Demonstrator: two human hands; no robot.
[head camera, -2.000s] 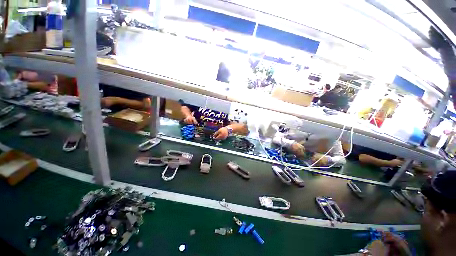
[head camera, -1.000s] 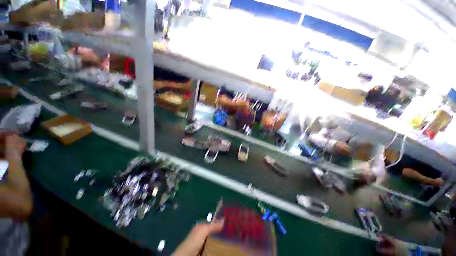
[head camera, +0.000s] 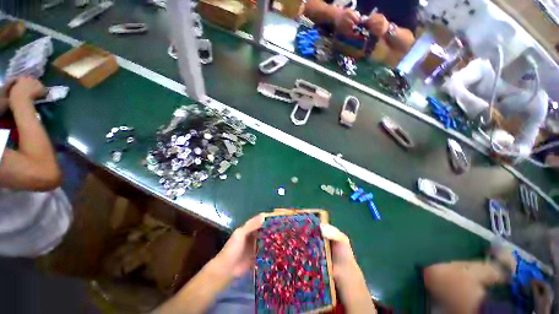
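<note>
A cardboard box (head camera: 331, 270) packed with small red and dark-blue round ends is held at the bench edge in front of me. My left hand (head camera: 243, 243) grips its left side and my right hand (head camera: 341, 250) grips its right side. The fingertips under the box are hidden. A few blue cells (head camera: 368, 202) lie beyond the box on the green bench. A large pile of wired parts (head camera: 199, 147) lies to the left.
A belt with pale casings (head camera: 309, 93) runs behind a pale rail (head camera: 288, 144). A grey post (head camera: 186, 49) stands behind the pile. Another open box (head camera: 86, 64) is at upper left. A person (head camera: 27, 159) sits left; another person's arm (head camera: 463, 282) is at right.
The box has risen into full view from the bottom edge, with both my hands on it now; only one hand showed a second ago. The view has tilted down.
</note>
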